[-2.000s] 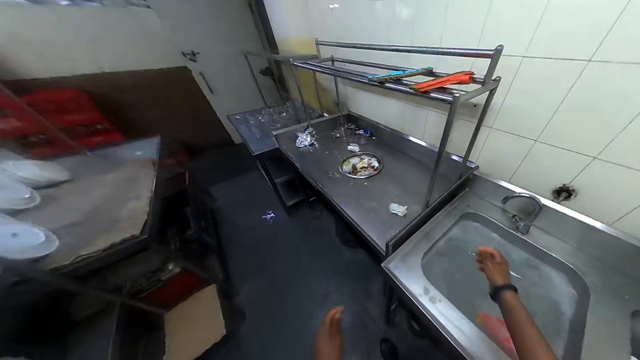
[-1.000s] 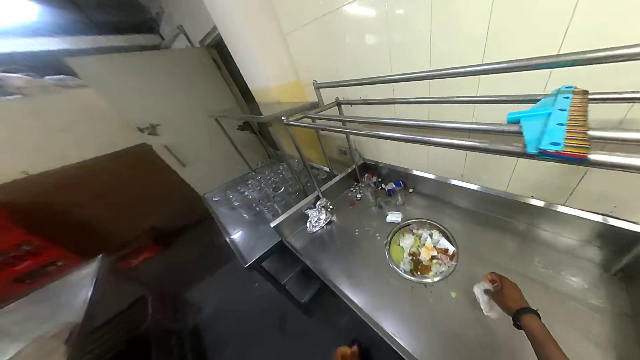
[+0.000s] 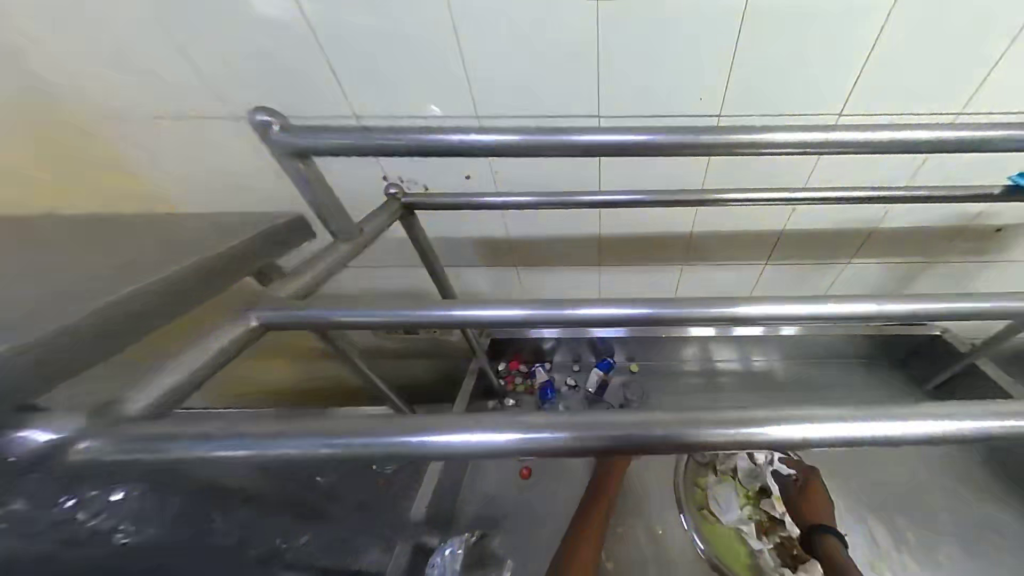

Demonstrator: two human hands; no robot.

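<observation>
My right hand [image 3: 802, 498], with a black band at its wrist, reaches over the right side of a round metal plate [image 3: 686, 512]. Its fingers are at crumpled white paper [image 3: 728, 502] lying among food scraps; whether they grip it cannot be told. Only the forearm of my left arm shows, left of the plate; the hand is hidden behind the front rail of the rack. Beyond that rail, plastic bottles with blue labels [image 3: 546, 392] and several bottle caps [image 3: 514, 366] lie in the back left corner of the steel counter [image 3: 904, 504].
A tubular steel rack [image 3: 560, 314] spans the view above the counter, its front rail [image 3: 512, 432] over my arms. A ball of foil [image 3: 448, 558] lies at the bottom, left of my left forearm. White wall tiles rise behind. Another dark metal surface [image 3: 240, 512] holds glassware at lower left.
My right hand has moved left from the bare counter to the plate. My left arm now reaches under the rack's front rail. The view has moved closer to the rack.
</observation>
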